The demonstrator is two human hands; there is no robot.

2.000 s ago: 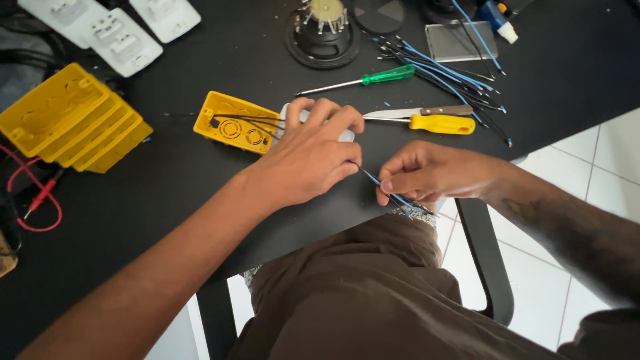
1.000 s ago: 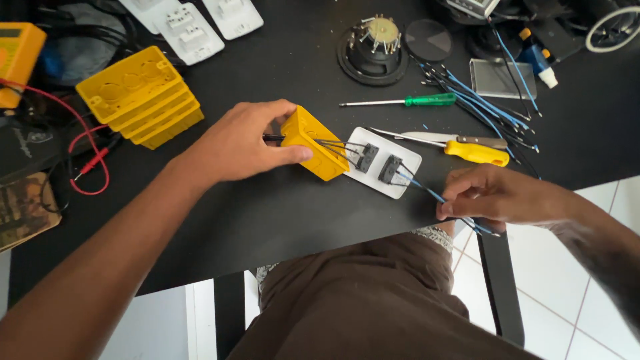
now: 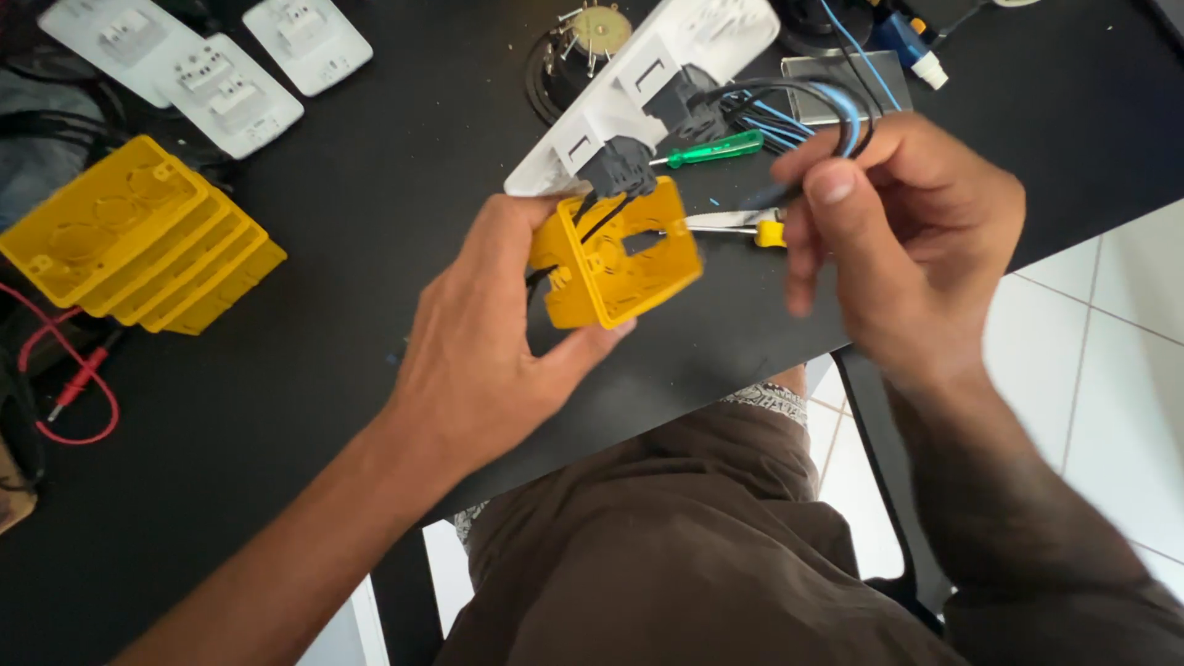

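Note:
My left hand (image 3: 499,333) grips a yellow plastic electrical box (image 3: 638,268), its open side turned up toward me. Black wires run from inside the box to a black module on a white faceplate (image 3: 601,120), which stands tilted above the box with its back showing. From a second black module (image 3: 689,102) on the plate, black and blue wires (image 3: 846,116) curve over to my right hand (image 3: 888,213), pinched between thumb and fingers. Behind the hands lie a green-handled screwdriver (image 3: 717,150) and a yellow-handled screwdriver (image 3: 770,233), partly hidden, beside a metal blade.
Nested yellow boxes (image 3: 139,240) stand at the left, near a red test lead (image 3: 88,375). White faceplates (image 3: 231,97) lie at the upper left. A small speaker (image 3: 592,32), a clear plastic piece (image 3: 846,83) and more cut wires are at the back. The table's edge runs in front of my lap.
The faceplate, lying flat on the table one second ago, is now raised and tilted over the yellow box. My right hand has lifted the wires, which now bend back in a loop.

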